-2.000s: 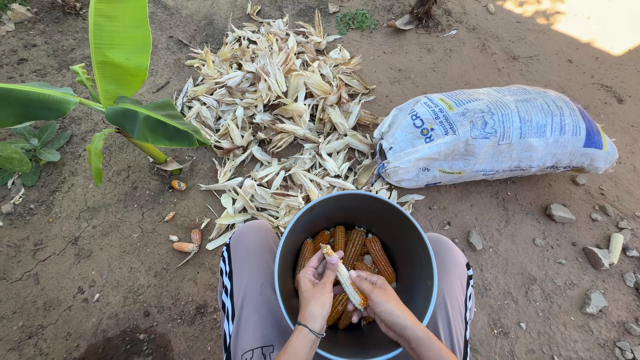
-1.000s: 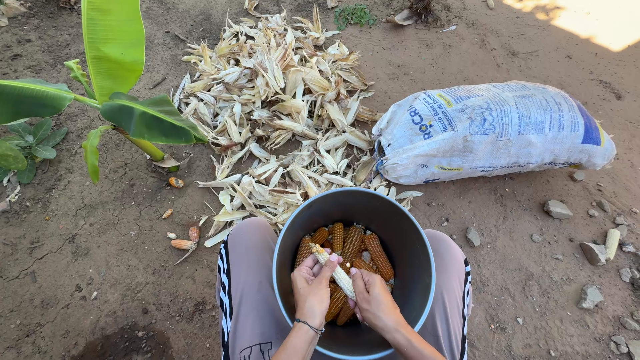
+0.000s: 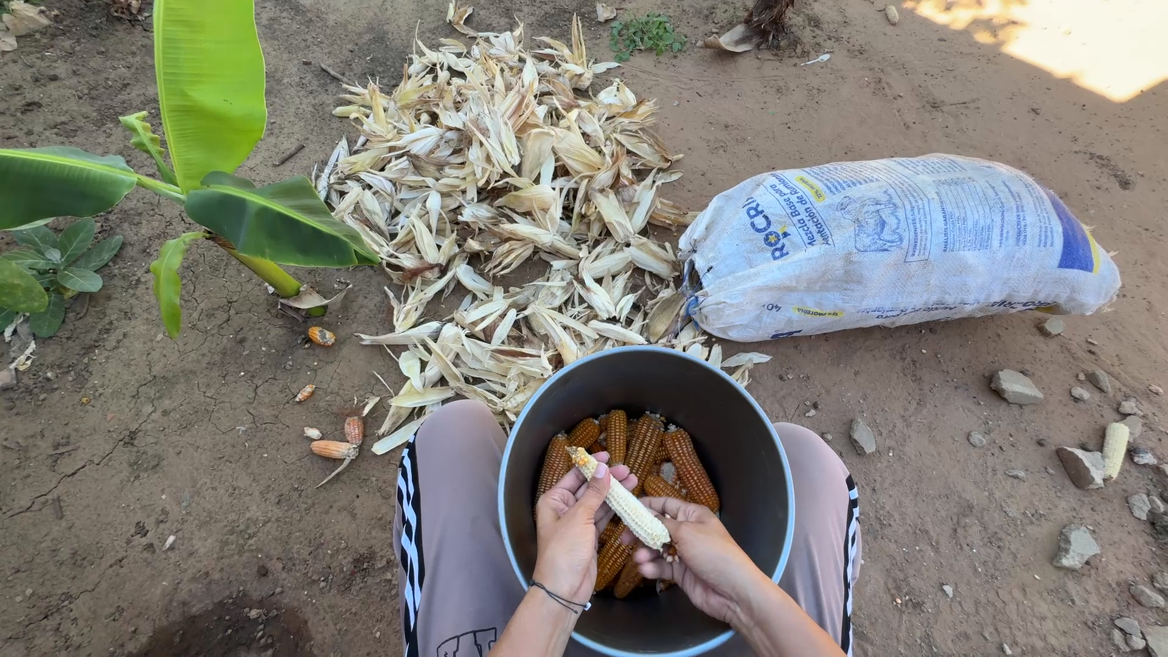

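A mostly bare, whitish corn cob (image 3: 622,501) is held at a slant over a round metal pot (image 3: 783,538) between my knees. A few orange kernels remain at its upper left tip. My left hand (image 3: 573,522) grips the cob near that end, thumb on top. Around the lower right end curl the fingers of my right hand (image 3: 689,552), with some reddish kernels at the fingertips. Inside the pot, below both hands, lie several ears of orange-brown dried corn (image 3: 691,468), partly hidden by the hands.
Beyond the pot lies a pile of dry corn husks (image 3: 511,201). A full woven sack (image 3: 899,242) rests at its right. A young banana plant (image 3: 214,100) grows at left, near small ears (image 3: 334,449). Stones (image 3: 1016,387) and a stripped cob (image 3: 1114,450) are at right.
More of the cob's upper side is bare than two seconds ago. Both hands have stayed over the pot, with the fingers shifting slightly along the cob.
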